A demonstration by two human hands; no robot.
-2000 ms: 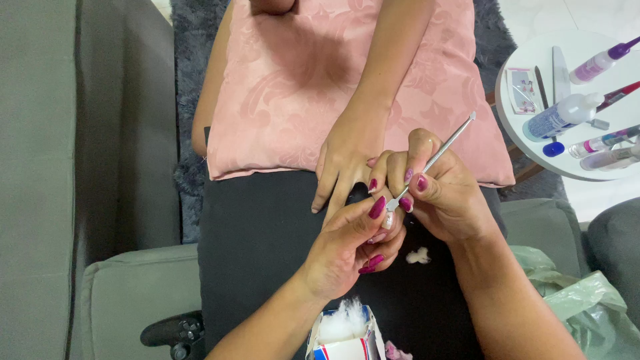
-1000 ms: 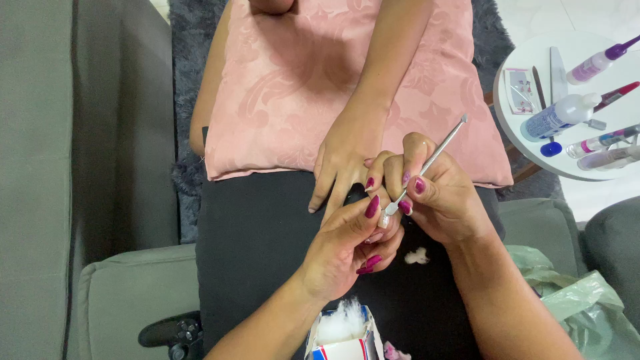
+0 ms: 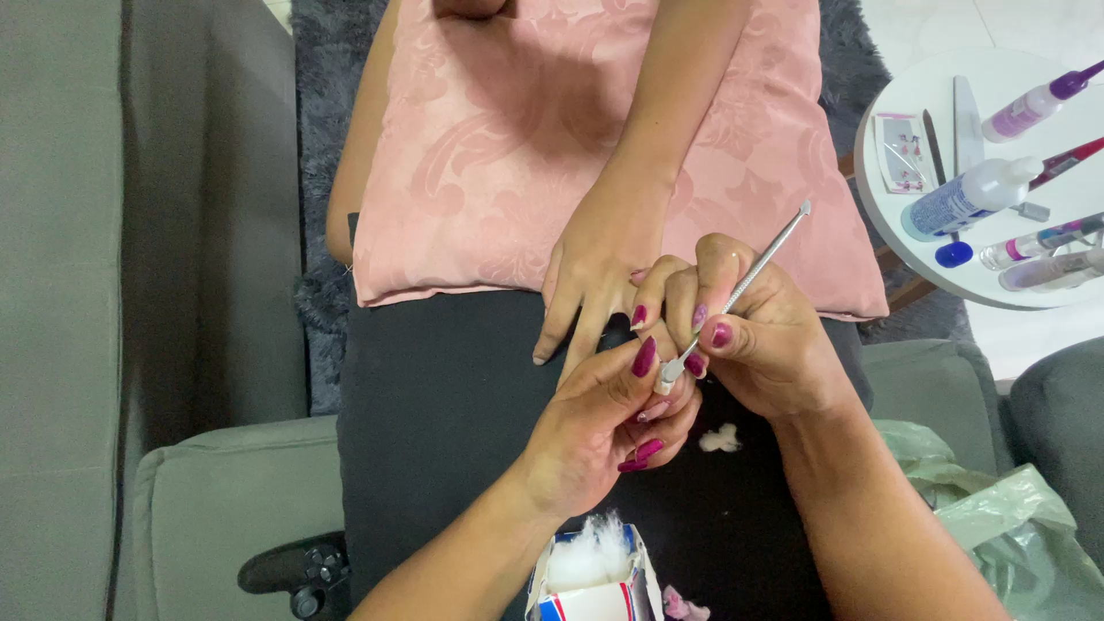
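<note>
My right hand (image 3: 750, 332) grips a metal cuticle pusher (image 3: 749, 280), its flat end resting at a nail of another person's finger. My left hand (image 3: 604, 423) is closed around that person's fingertips, just below the tool's end. The person's hand (image 3: 599, 250) reaches down over a pink patterned pillow (image 3: 509, 155), with other fingers spread on a black cloth (image 3: 431, 414). A tuft of cotton (image 3: 721, 438) lies on the cloth below my right hand. An opened box of cotton (image 3: 595, 569) stands near my left forearm.
A round white side table (image 3: 923, 78) at right holds a nail file (image 3: 966, 121), a blue-labelled bottle (image 3: 970, 198), a nail sticker sheet (image 3: 900, 153) and several other bottles. A game controller (image 3: 297, 573) lies at lower left, a translucent plastic bag (image 3: 1009, 517) at lower right.
The cuticle pusher has tilted slightly in my right hand, its upper end now further left and lower against the pillow. My left hand keeps its hold on the finger.
</note>
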